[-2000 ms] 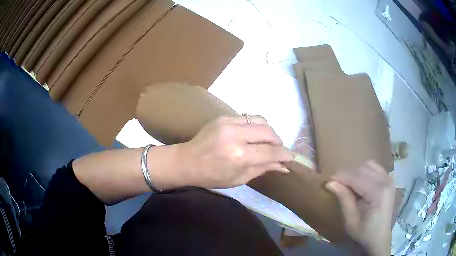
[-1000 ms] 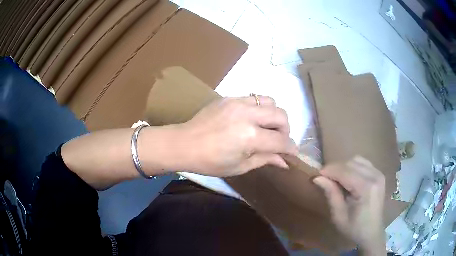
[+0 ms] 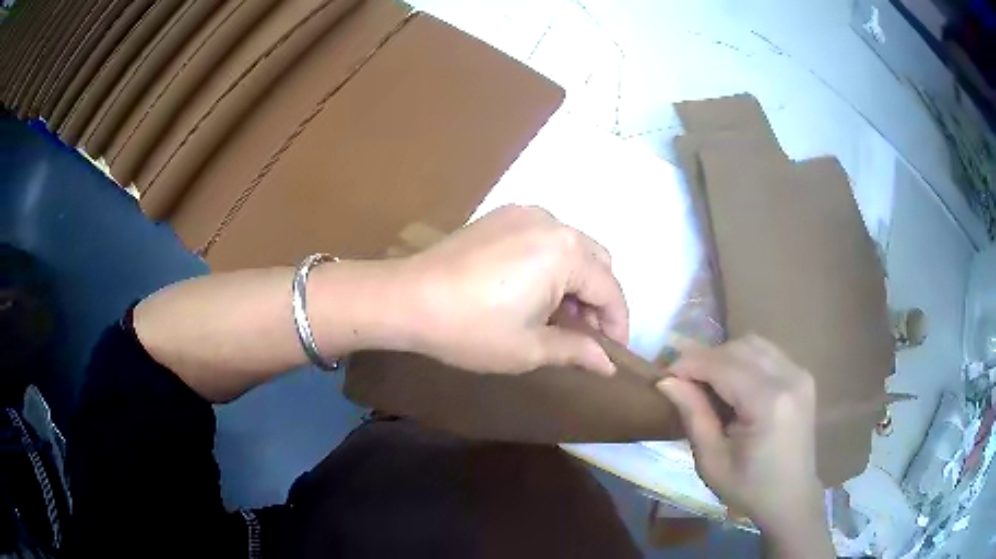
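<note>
A brown panel is held curled near the front edge of the white work surface. My left hand, with a bracelet at the wrist, pinches its upper edge between thumb and fingers. My right hand pinches the same edge a short way to the right. The edge between the two hands forms a narrow strip. Part of the panel is hidden behind my hands.
Folded brown panels overlap in a row at the upper left. A pile of loose brown panels with stepped ends lies at the right. A small tan roll is beside it. Crumpled clear plastic is at the far right.
The held panel's lower part has swung left and up, and now hangs below my left hand. Both hands are closer together, still pinching the edge. My right hand has moved slightly left.
</note>
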